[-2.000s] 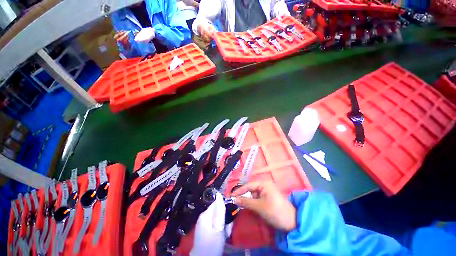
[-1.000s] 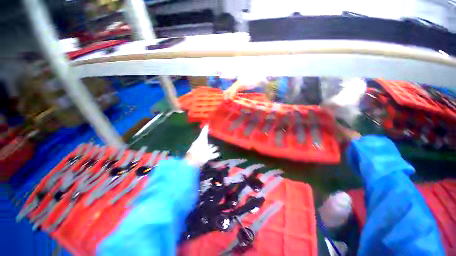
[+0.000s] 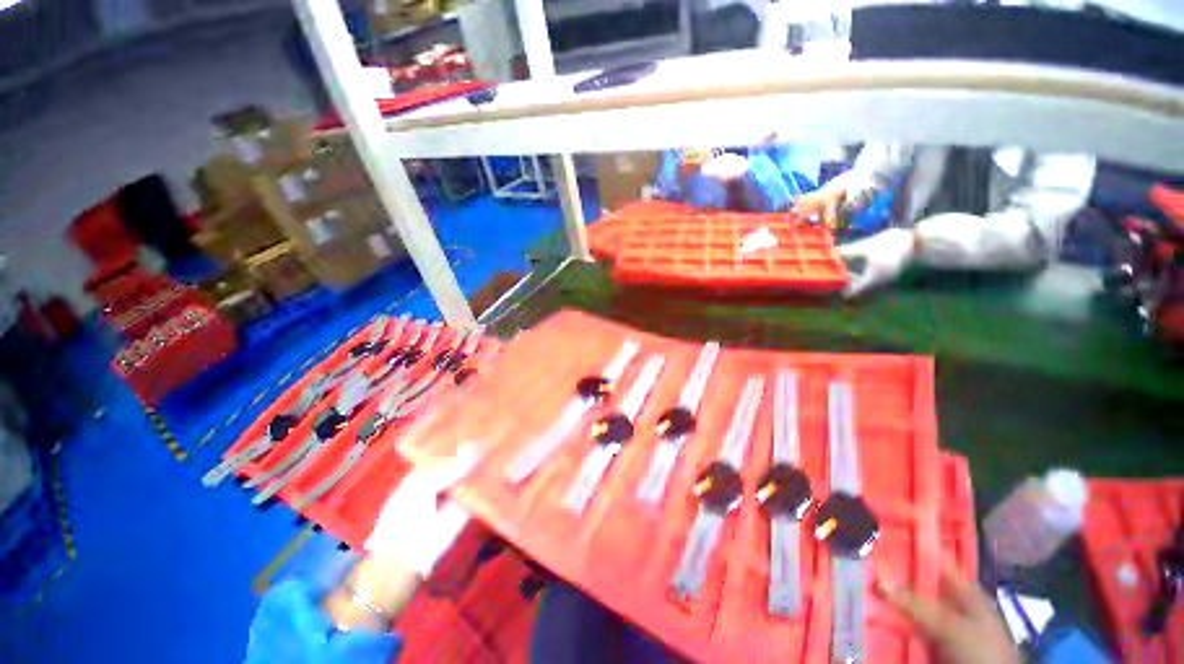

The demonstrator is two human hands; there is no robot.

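A red-orange compartment tray (image 3: 519,340) is held close in front of me, above the near part of the bench. Several wristwatches with grey straps (image 3: 783,493) and round dark dials lie across it in a row. My left hand (image 3: 422,506), in a white glove and blurred, grips the tray's left side. My right hand (image 3: 958,623) looks bare and is at its near right edge, with fingers over the rim; it is partly cut off by the picture's bottom. The held tray hides most of what lies beneath it.
Another tray of grey-strap watches (image 3: 331,422) lies at left. A whitish bottle (image 3: 1035,519), white scraps (image 3: 1026,612) and a red tray (image 3: 1143,512) are at right. People sit across the green bench (image 3: 1013,389) beside a tray (image 3: 727,266). A white frame (image 3: 779,114) crosses above.
The tray of grey-strap watches has come from the far side of the bench to close in front of me, now between my hands. My arms have drawn back. The view has turned left.
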